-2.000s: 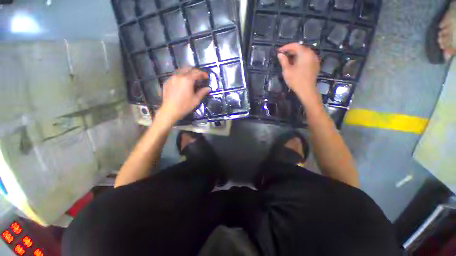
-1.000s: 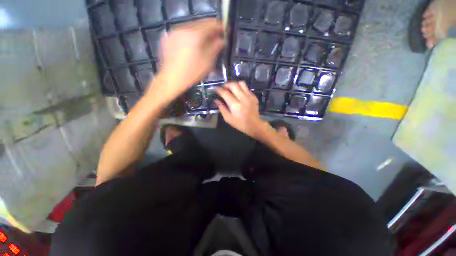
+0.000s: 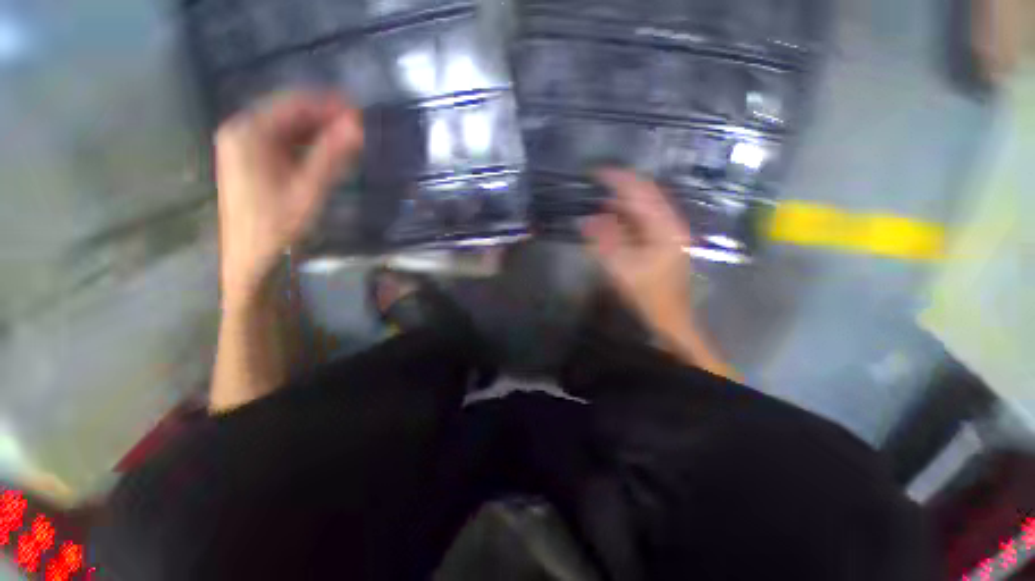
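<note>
The frame is blurred. The left-hand black tray (image 3: pixel 392 68) lies flat before my feet, with shiny pockets. The right-hand black tray (image 3: pixel 670 91) lies beside it; its pocket contents are too blurred to tell. The edge of a white tray (image 3: pixel 465 261) shows under the left-hand tray's near side. My left hand (image 3: pixel 278 165) is over the left part of the left-hand tray, fingers curled; whether it holds a part cannot be told. My right hand (image 3: pixel 645 233) is at the near edge of the right-hand tray, thumb and fingers bent; whether it holds anything is unclear.
A pale worn box (image 3: pixel 102 227) stands at the left, and a whitish-yellow box top (image 3: pixel 993 284) at the right. A yellow floor line (image 3: pixel 857 230) runs right of the trays. Another person's foot (image 3: pixel 996 40) is at the top right. Red LED digits (image 3: pixel 40 539) glow at the lower left.
My left hand has moved left and slightly down, away from the gap between the trays. My right hand has moved right, from the left-hand tray's corner to the right-hand tray's near edge.
</note>
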